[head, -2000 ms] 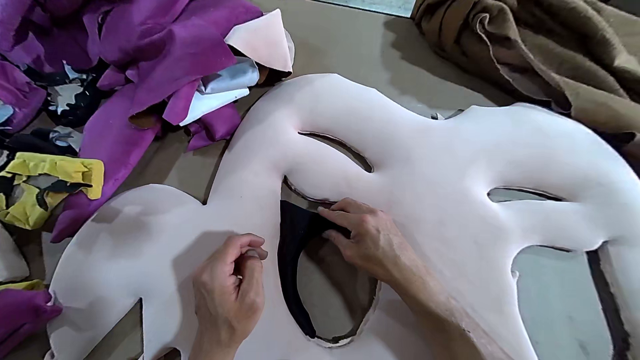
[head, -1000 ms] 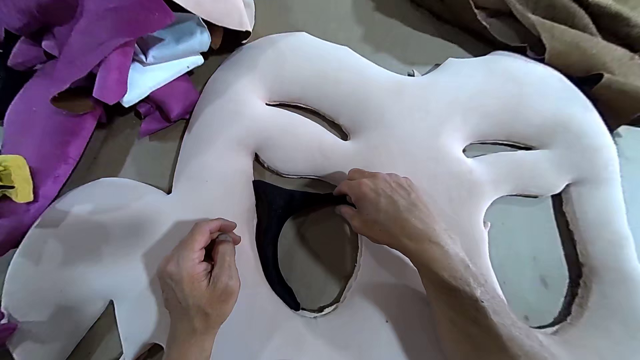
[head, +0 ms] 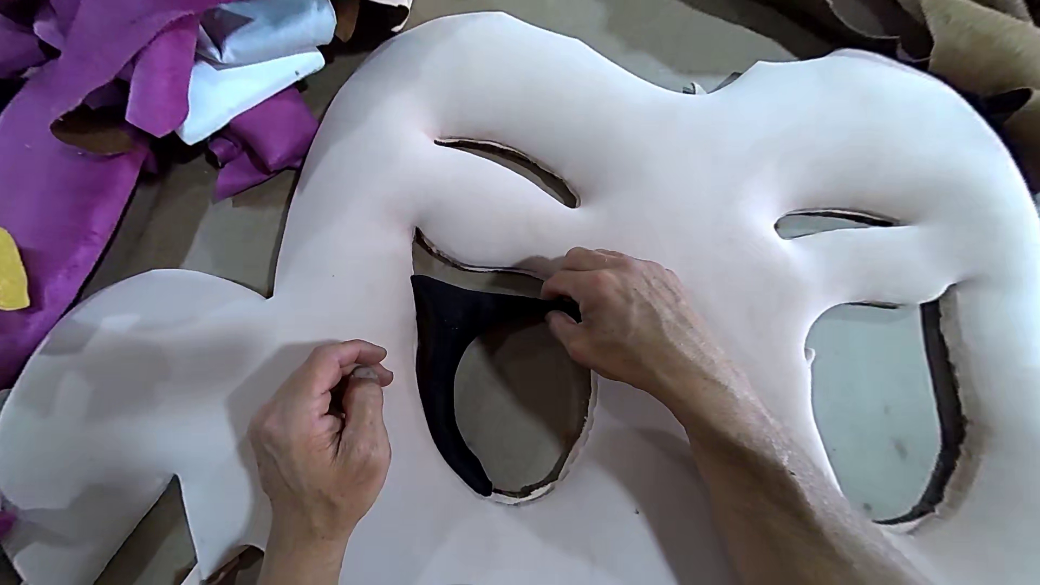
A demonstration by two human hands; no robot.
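Note:
A large pale, padded-looking cut-out panel (head: 674, 162) with eye-shaped slits and rounded openings lies across the work surface. In its middle opening sits a black curved piece (head: 443, 349), running along the opening's left edge and across its upper part. My right hand (head: 617, 317) pinches the right tip of this black piece between thumb and fingers, at the opening's upper right. My left hand (head: 329, 431) is over the panel, left of the opening, its fingers curled with thumb and forefinger together; whether something small is between them cannot be told.
Magenta material (head: 73, 138) is heaped at the upper left, with white and silvery pieces (head: 244, 81) on it. A yellow scrap (head: 11, 272) lies at the left edge. Brown folded material (head: 983, 49) is at the upper right. Another rounded opening (head: 873, 398) is on the panel's right.
My right hand has shifted a little along the black piece toward its right tip. My left hand stays beside the opening with curled fingers. The view has moved closer to the panel.

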